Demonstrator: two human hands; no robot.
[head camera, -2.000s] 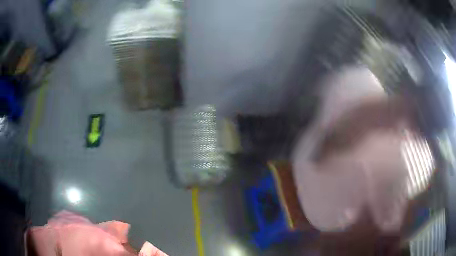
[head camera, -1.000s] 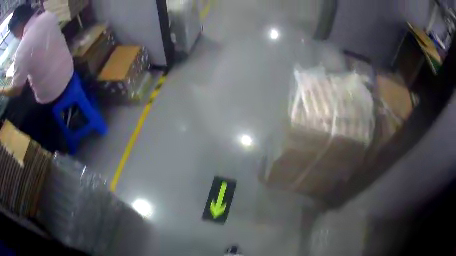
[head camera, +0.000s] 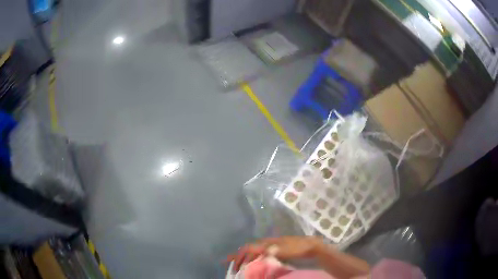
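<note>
A white hole tray (head camera: 320, 202) with rows of dark round pockets stands tilted at the lower right, on top of a stack. A crinkled clear plastic bag (head camera: 377, 166) hangs loosely around it, with loose straps. My right hand (head camera: 286, 248) is blurred at the bottom edge, left of and below the tray, its forearm coming from the right out of a pink sleeve. It does not touch the tray. Pink cloth lies under its fingers; whether they grip it is unclear. My left hand cannot be told apart from the cloth and blurred fingers there.
A blue stool (head camera: 327, 90) bears a brown carton (head camera: 350, 61). Larger cartons (head camera: 418, 106) stand beside a green-topped bench (head camera: 449, 54). Clear trays (head camera: 226, 62) lie on the floor near a yellow line (head camera: 267, 115). A plastic-wrapped stack (head camera: 43, 158) stands at the left.
The view has swung from the green arrow and the seated person to the bagged hole tray, now near at the right. A hand and pink sleeves have come in at the bottom.
</note>
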